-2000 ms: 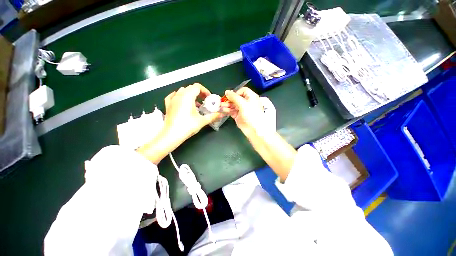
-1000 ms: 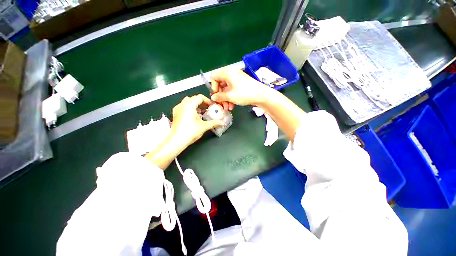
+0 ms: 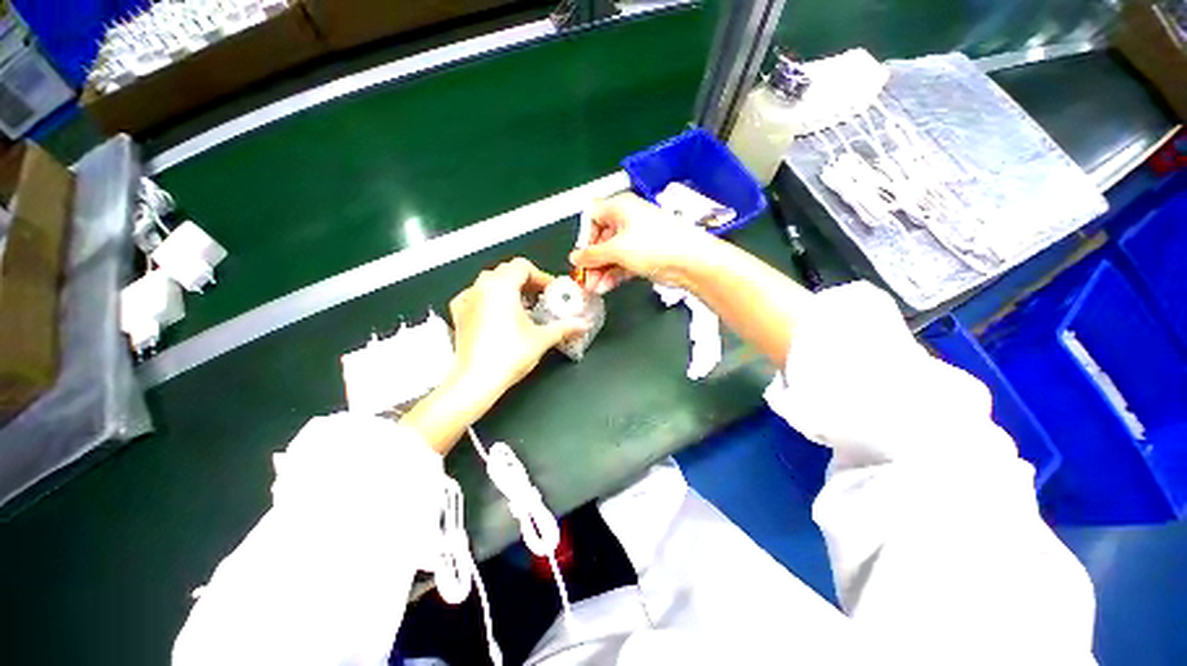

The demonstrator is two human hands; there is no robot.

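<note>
My left hand (image 3: 492,328) holds a small clear container with a round white top (image 3: 569,312) low over the green bench. My right hand (image 3: 627,245) is closed on a small red-orange tool (image 3: 581,275) at the container's top; its blade is hard to make out. A crumpled white cloth (image 3: 703,336) hangs or lies just below my right hand and wrist. White power adapters (image 3: 397,364) stand side by side left of my left hand, pins away from me. Their coiled white cords (image 3: 523,500) run toward the bench's front edge, one partly under my left sleeve.
A blue tray (image 3: 696,163) with white items stands by the metal post. A cloudy bottle (image 3: 762,128), black marker (image 3: 798,247) and clear tray with coiled cords (image 3: 957,182) are at right. Two adapters (image 3: 190,254) lie at left beside a plastic tray (image 3: 115,299). Blue bins (image 3: 1119,377) stand lower right.
My right hand moved up and left off the cloth, which came into view, then slightly right and down to the container. The tool's blade, raised before, no longer shows clearly.
</note>
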